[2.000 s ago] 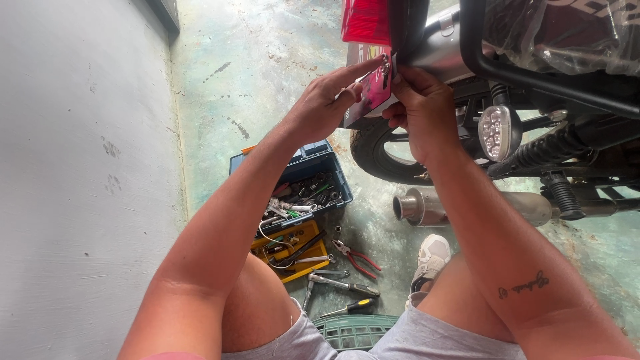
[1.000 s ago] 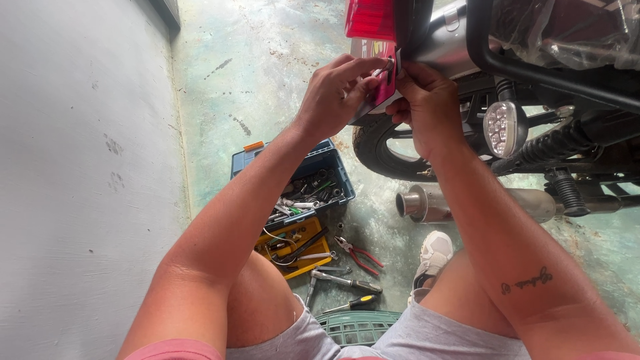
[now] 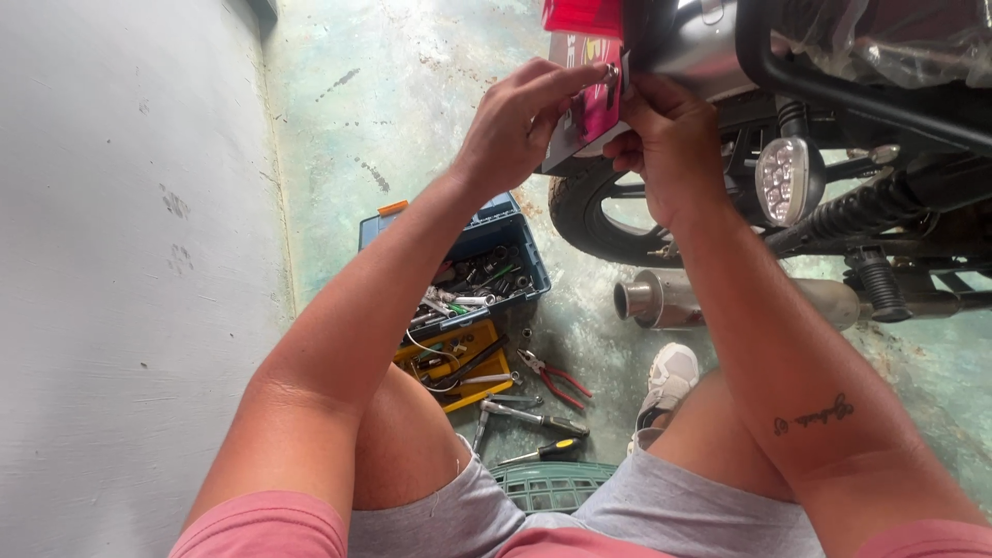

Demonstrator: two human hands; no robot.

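A flat plate with a pink face and printing (image 3: 595,105) stands at the rear of a motorcycle, just below the red tail light lens (image 3: 583,17). My left hand (image 3: 523,116) reaches to it, with the index fingertip on a small metal fastener (image 3: 612,74) near the plate's right edge; the other fingers are bent. On the right side of the plate, my right hand (image 3: 670,136) has its thumb and fingers by the edge, behind the fastener. What its fingertips touch is hidden, so its hold cannot be made out.
Below lie a blue toolbox (image 3: 535,260) with sockets and wrenches, a yellow tray (image 3: 496,349), red-handled pliers (image 3: 562,381), a ratchet (image 3: 535,417) and a screwdriver (image 3: 546,449). The rear tyre (image 3: 577,225), turn signal (image 3: 784,182) and exhaust muffler (image 3: 666,298) are at right.
My left index finger, bent at the plate a second ago, is now straighter and lies against the fastener. My right hand stays by the plate's edge.
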